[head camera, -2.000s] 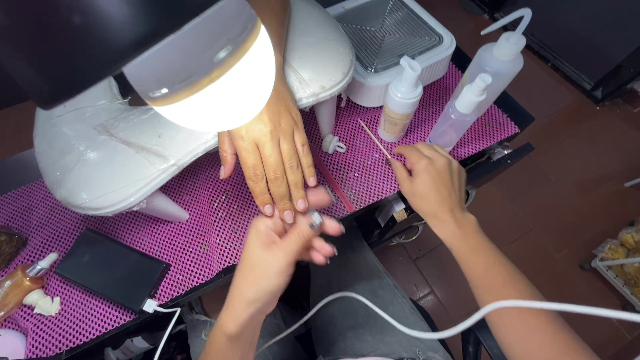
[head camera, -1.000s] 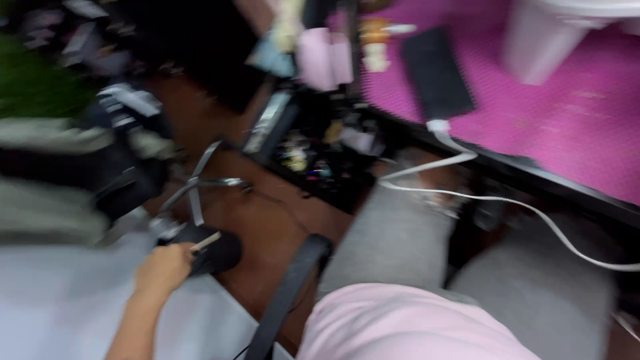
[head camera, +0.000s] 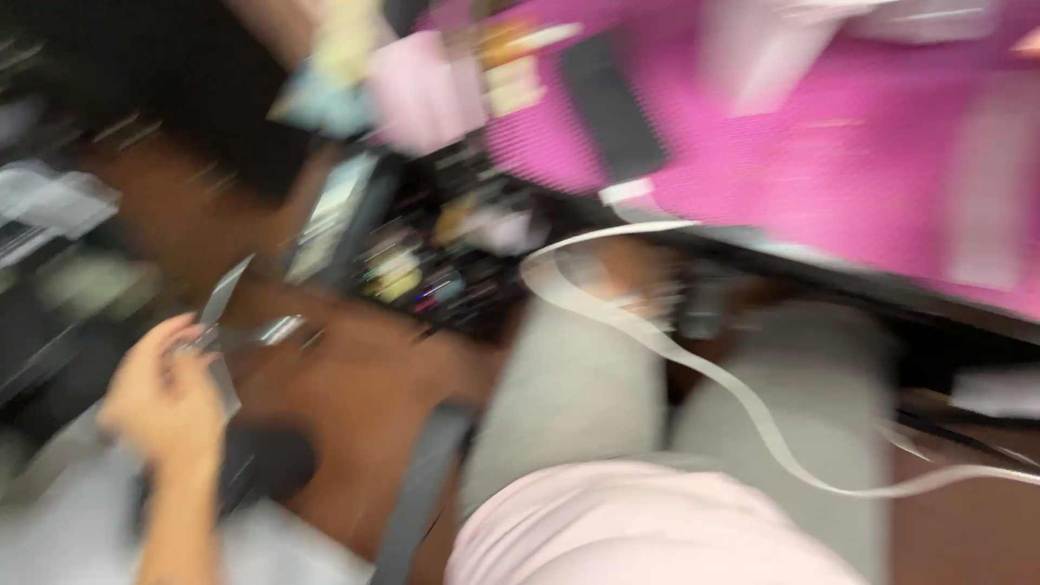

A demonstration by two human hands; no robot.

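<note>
At the left of the head view, my left hand (head camera: pixel 166 394) is stretched out over the floor side, away from the table. Its fingers are bent and drawn close together in front of blurred metal legs (head camera: pixel 226 292). Blur hides whether anything is between the fingertips. Below and to the right of the wrist is a dark rounded object (head camera: pixel 272 459). My right hand is out of view. On the pink mesh mat (head camera: pixel 861 179) lies a black phone or power bank (head camera: pixel 613 110), with a white cable (head camera: pixel 731 382) plugged into its lower end.
The cable loops over my grey-clad legs (head camera: pixel 569 390). Beside the table stands a dark container of small mixed items (head camera: pixel 431 268). A pink object (head camera: pixel 426 93) is near the mat's left edge. A dark curved bar, perhaps a chair armrest (head camera: pixel 426 496), rises by my left side.
The view has swung far left from the nail table and the other person's hand. My left hand has moved up from beside the dark rounded object to the metal legs.
</note>
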